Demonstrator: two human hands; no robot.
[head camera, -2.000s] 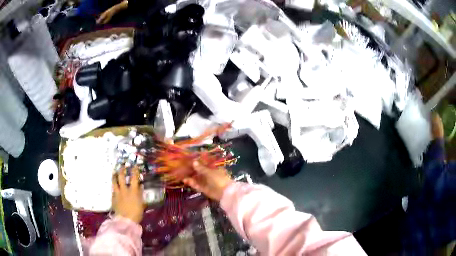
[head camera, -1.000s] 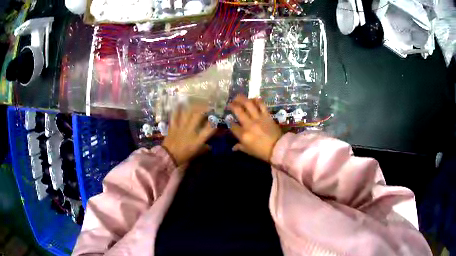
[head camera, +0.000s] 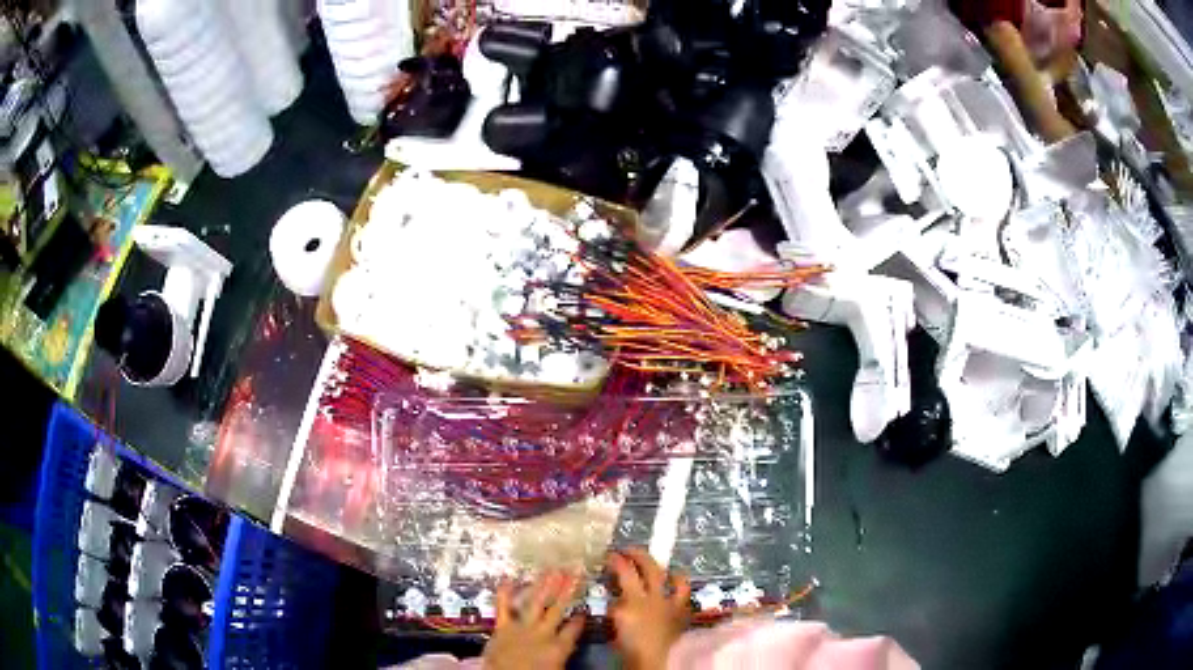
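Note:
A clear plastic tray (head camera: 739, 478) lies over the red-and-blue wire leads (head camera: 510, 458). Along its near edge is a row of small silver-white parts (head camera: 451, 603) with thin wires. My left hand (head camera: 534, 628) and my right hand (head camera: 649, 610) are side by side at this edge, low in the picture, fingertips at the row. Whether they hold a part cannot be told. Behind the tray, a cardboard carton (head camera: 332, 299) holds small white plastic parts (head camera: 425, 268) and silver-white wired parts (head camera: 556, 295). An orange-red wire bundle (head camera: 687, 321) spills over its right side.
A white ring (head camera: 308, 246) and an assembled unit (head camera: 160, 330) lie left of the carton. A blue crate (head camera: 242, 576) with units is lower left. Black heads (head camera: 602, 79), white brackets (head camera: 870, 327) and stacked white shells (head camera: 203, 85) lie farther back. Another person's arm (head camera: 1027, 79) shows top right.
My hands have left the carton and are at the tray's near edge, as one second ago. The view has since tilted up, bringing the carton and back piles into view again.

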